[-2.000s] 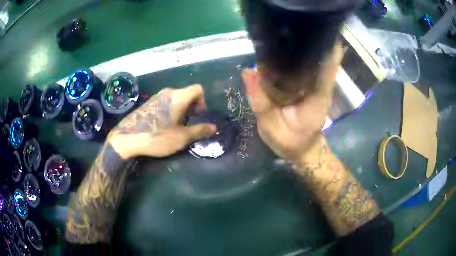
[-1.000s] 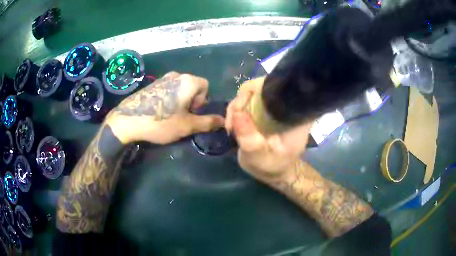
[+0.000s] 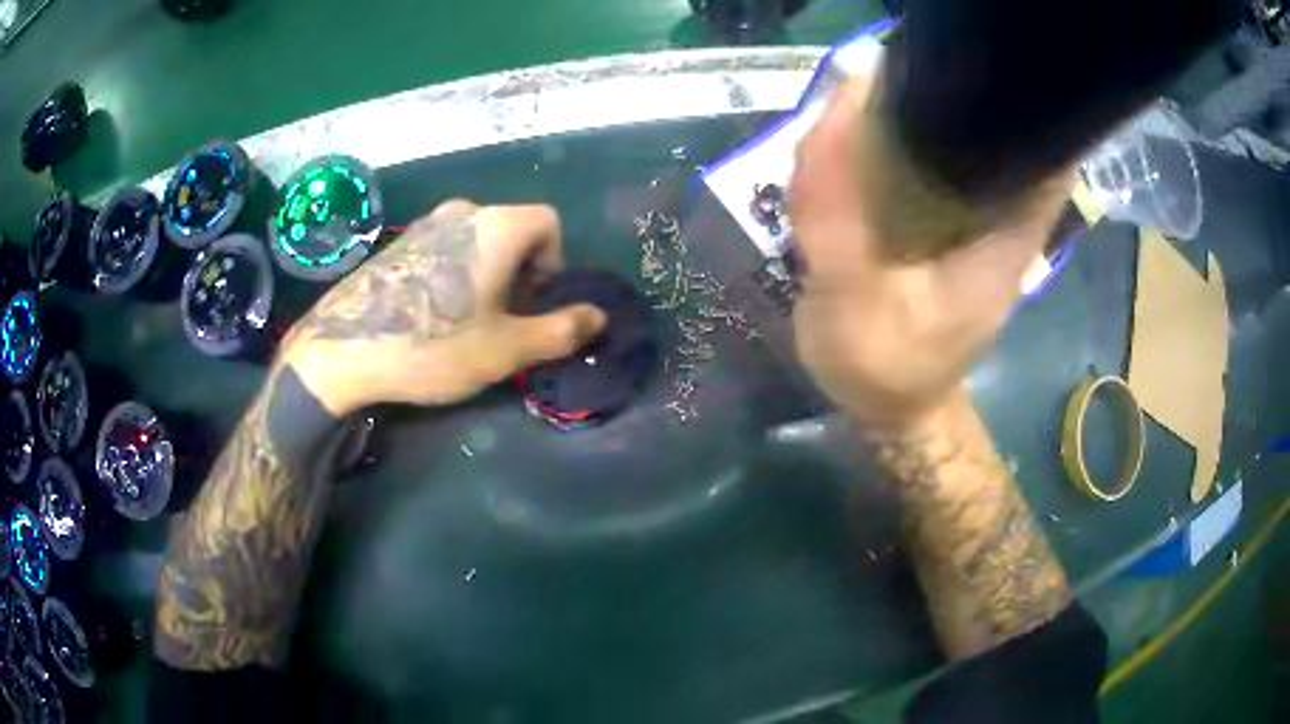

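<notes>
My left hand [image 3: 439, 304] holds a round dark lamp part [image 3: 601, 361] down on the bench, thumb on its top and fingers at its far side. Its near left rim shows a red glint. My right hand [image 3: 898, 297], blurred, is wrapped around the lower end of the large black electric screwdriver [image 3: 1047, 99], raised to the right, away from the part. The driver's tip is hidden. Small silver screws [image 3: 689, 325] lie in a loose pile between the part and my right hand.
Round lamps [image 3: 227, 294] cluster at the left, one glowing green [image 3: 324, 215]. The screw feeder [image 3: 757, 191] is partly hidden behind my right hand. A clear tub [image 3: 1167, 177], cardboard [image 3: 1181, 354] and tape roll [image 3: 1103, 439] lie at right. A pale strip [image 3: 566, 106] runs behind.
My right hand and the driver were down at the part one second ago and are now lifted away to the upper right. My left hand stays on the part. The screw pile is uncovered again.
</notes>
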